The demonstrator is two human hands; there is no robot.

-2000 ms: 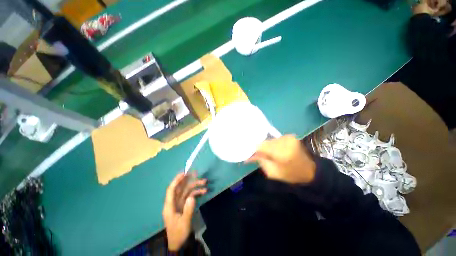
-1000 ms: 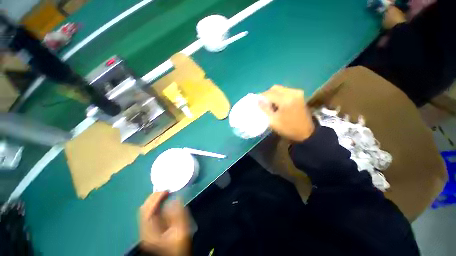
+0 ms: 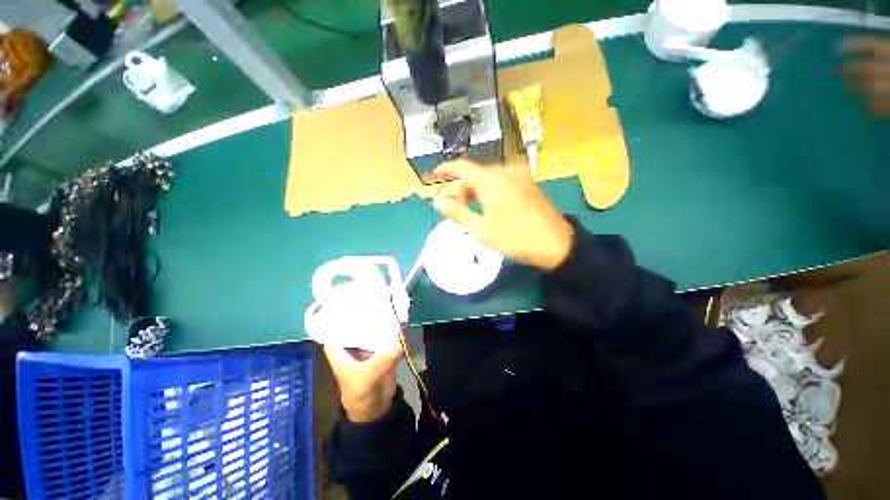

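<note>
My left hand (image 3: pixel 366 381) grips a white housing (image 3: pixel 356 303) from below, over the bench's front edge. A thin dark, red and yellow lead (image 3: pixel 420 376) hangs from it. My right hand (image 3: pixel 517 215) is raised in front of the silver-grey screw feeder (image 3: pixel 454 132), thumb and fingertips bent close together; whether they pinch something small is unclear. A round white part (image 3: pixel 461 259) lies on the green bench below my right hand, partly covered by it. The black electric screwdriver (image 3: pixel 422 49) hangs over the feeder.
A yellow glue tube (image 3: pixel 528 115) lies on the cardboard mat (image 3: pixel 342 161). White units (image 3: pixel 683 27) stand back right, near another person's blurred hand (image 3: pixel 869 73). Black leads (image 3: pixel 112 234) are heaped left. A blue crate (image 3: pixel 73 420) is lower left, a box of white shells (image 3: pixel 795 376) lower right.
The view has turned left, bringing the blue crate in. My left hand now holds a housing with its lead showing. My right hand has left the white part at right and moved to the feeder.
</note>
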